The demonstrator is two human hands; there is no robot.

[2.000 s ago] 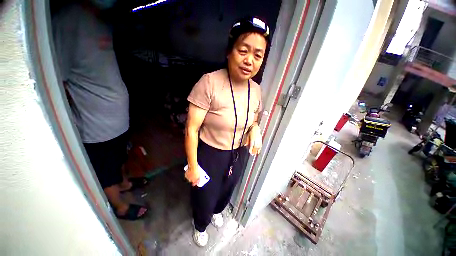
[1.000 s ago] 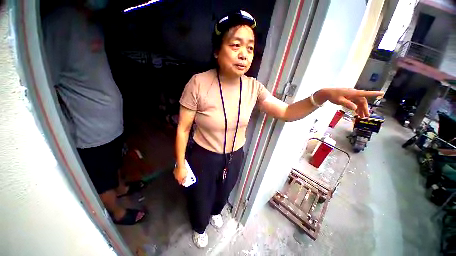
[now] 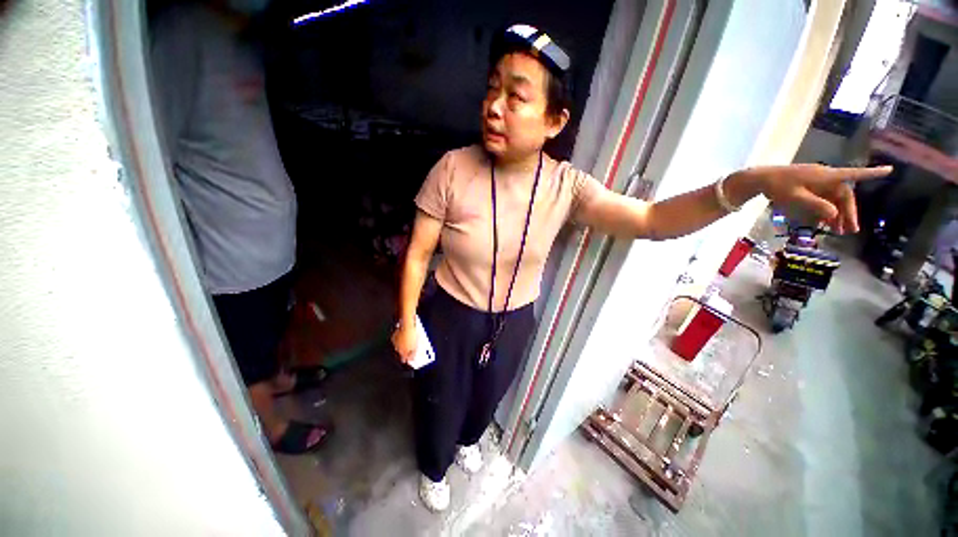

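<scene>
Neither of my hands is in the picture. Nearest in front of me a person in a beige top (image 3: 499, 236) stands in the doorway. One hand hangs low and holds a pale smartphone (image 3: 421, 346). The other arm is stretched out to the right, with a finger pointing down the lane. A long black lanyard (image 3: 494, 262) hangs from the neck with a small tag at its end. The person's head is turned to the left of the picture. The grey door frame (image 3: 588, 262) with a red stripe rises just behind the stretched arm.
A person in a grey shirt (image 3: 226, 157) stands inside the dark room at the left. A slatted trolley (image 3: 657, 430) stands by the white wall, with a red block (image 3: 698, 331) behind it. A scooter (image 3: 800, 275) and a row of bikes (image 3: 935, 346) stand farther right.
The person in beige has raised one arm and now points right, stretched farther than a second ago. The head has turned from the right to the left. The view has shifted slightly.
</scene>
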